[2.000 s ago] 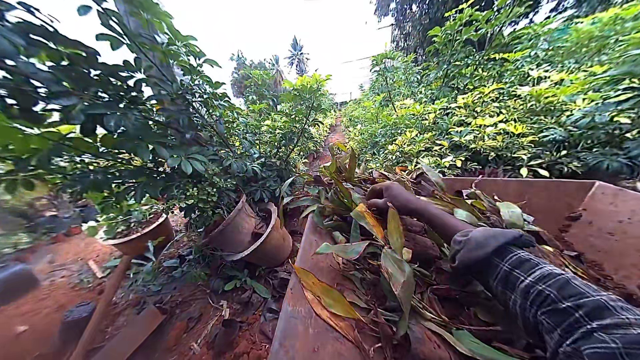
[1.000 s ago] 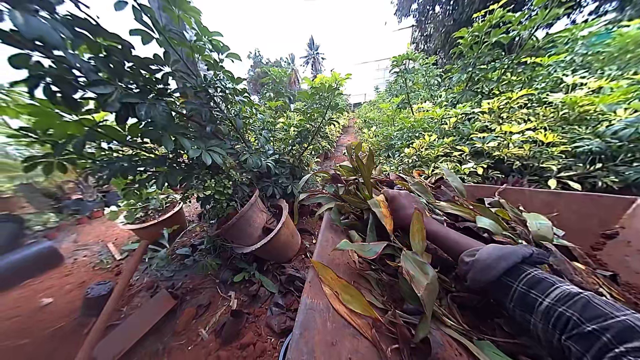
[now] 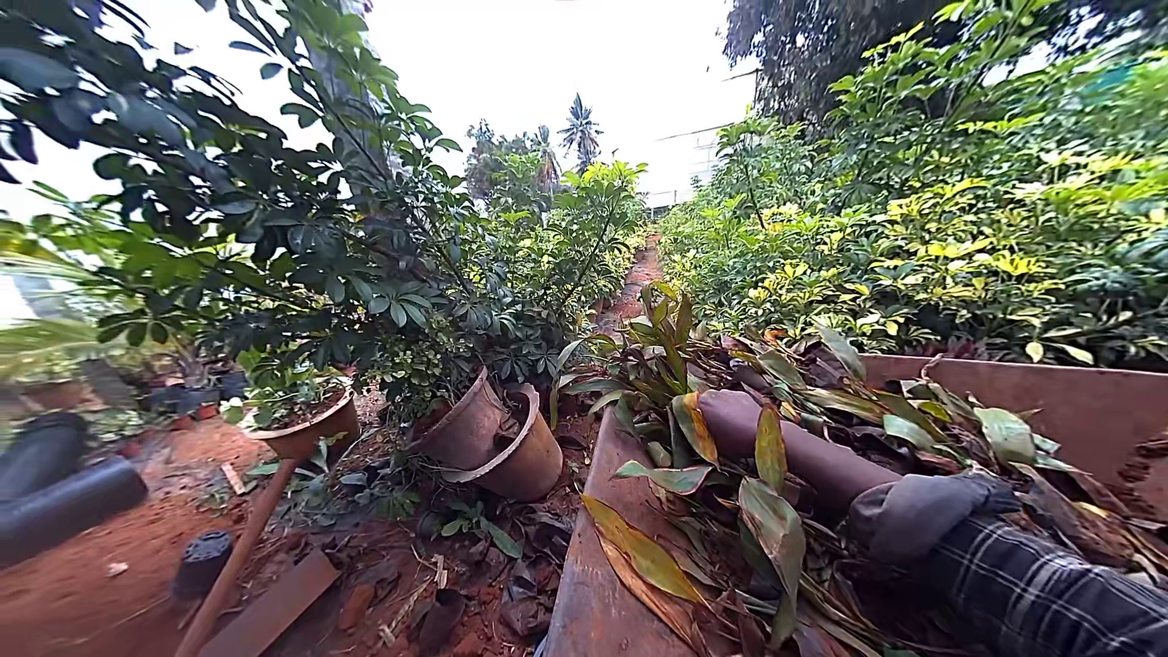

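My right hand (image 3: 725, 412) reaches from the lower right into a heap of cut leafy stems (image 3: 776, 538), green, yellow and brown. Leaves cover its fingers, so its grip is hidden. The forearm lies across the heap, with a grey cuff and plaid sleeve (image 3: 1031, 566) behind it. The heap rests in a rusty metal tray or cart bed (image 3: 607, 584), its far wall showing at the right. A yellowing leaf (image 3: 695, 427) stands just in front of the hand. My left hand is not in view.
Two tilted clay-coloured pots (image 3: 525, 456) stand left of the tray, near a potted plant's bowl (image 3: 315, 429). A wooden handle (image 3: 242, 557), a flat rusty plate (image 3: 274, 607) and a small black pot (image 3: 203, 558) lie farther left. Dark cylindrical shapes (image 3: 73, 502) show at the left edge.
My right hand has sunk deeper among the leaves; its back and knuckles showed above them two seconds ago.
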